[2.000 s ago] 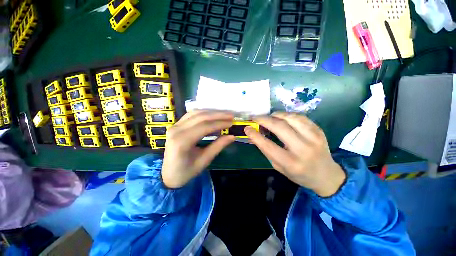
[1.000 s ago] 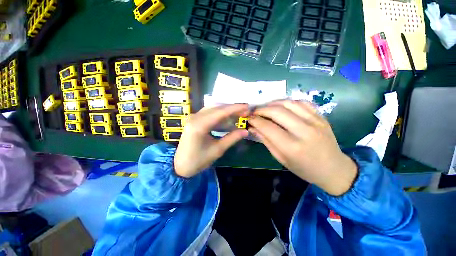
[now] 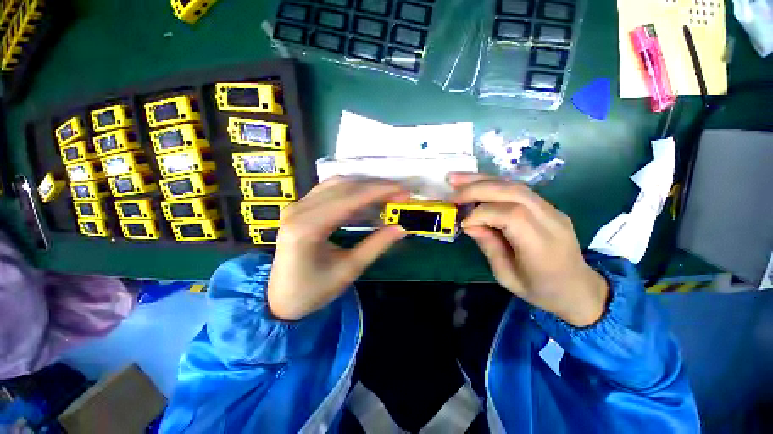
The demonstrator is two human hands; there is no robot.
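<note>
A yellow housing [image 3: 419, 219] with a dark window faces up, held between my two hands over the bench's front edge area. My left hand [image 3: 332, 240] grips its left end between thumb and fingers. My right hand [image 3: 534, 242] holds its right end at the fingertips. White folded wipes [image 3: 405, 142] lie just behind the hands, partly covered by them. Whether the housing touches the wipes cannot be told.
A black foam tray [image 3: 302, 127] with columns of yellow housings lies left. Clear sheets of black-framed lens panels [image 3: 408, 38] lie behind. Film scraps [image 3: 519, 155], a blue triangle [image 3: 592, 98], a pink tool [image 3: 651, 68] and a crumpled white strip [image 3: 637, 203] lie right.
The housing has turned from end-on to window up, its face now showing between my hands. My right fingers have moved to its right end. The camera view has shifted.
</note>
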